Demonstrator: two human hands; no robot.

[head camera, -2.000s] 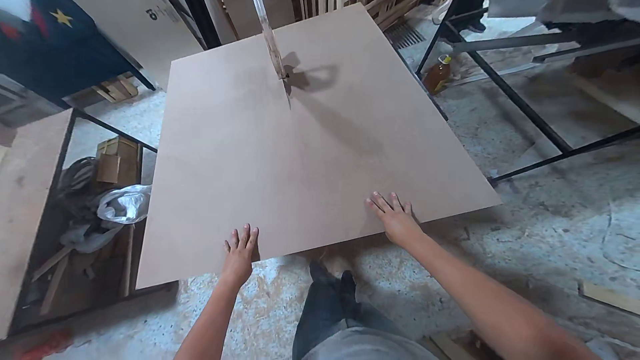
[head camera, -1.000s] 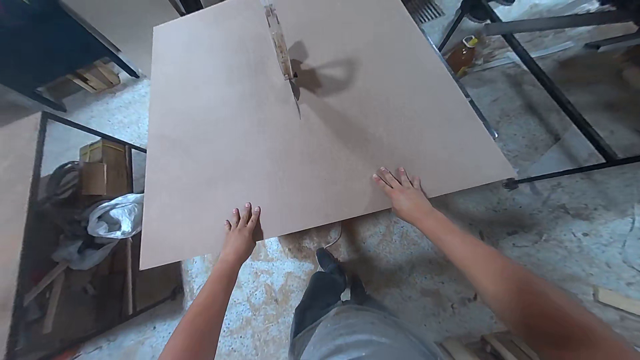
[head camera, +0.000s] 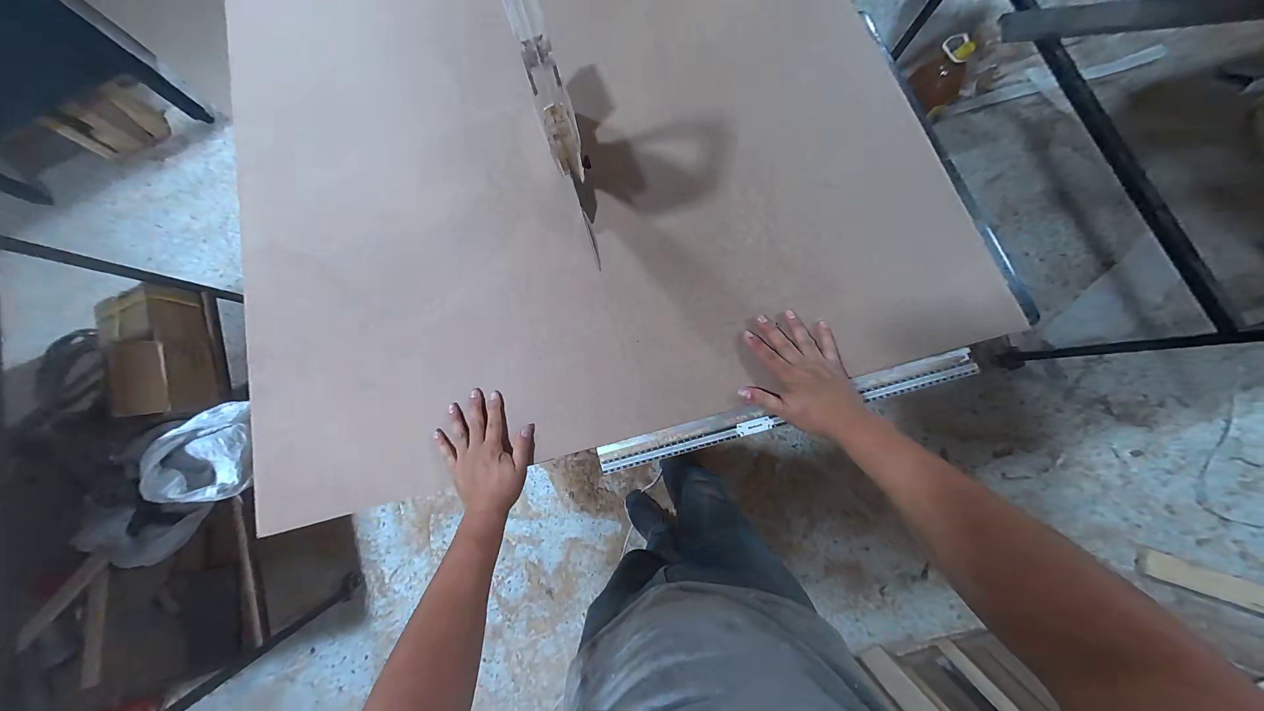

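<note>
A large flat brown board [head camera: 395, 247], like MDF or plywood, lies over a table saw. Through it rises the saw blade [head camera: 592, 237], its tip pointing toward me, under a clear plastic blade guard [head camera: 555, 109] with dust on it. My left hand [head camera: 486, 454] rests palm down on the near edge, left of the blade, fingers spread. Flat on the same edge, right of the blade, lies my right hand [head camera: 802, 380] with its fingers apart. A metal rail with a scale [head camera: 681, 441] shows along the near edge, partly under my right hand. Most of the saw table is hidden.
At left, a metal frame [head camera: 118, 267] stands around a cardboard box [head camera: 163, 355] and a silvery plastic bag [head camera: 197, 454]. Black metal legs [head camera: 1136, 178] and a bottle [head camera: 940, 79] are at right. Wood strips [head camera: 1200, 581] lie on the floor, lower right.
The board has slid forward past the blade, with both hands on its near edge. The scaled rail now shows along that edge. The view has shifted closer to the blade.
</note>
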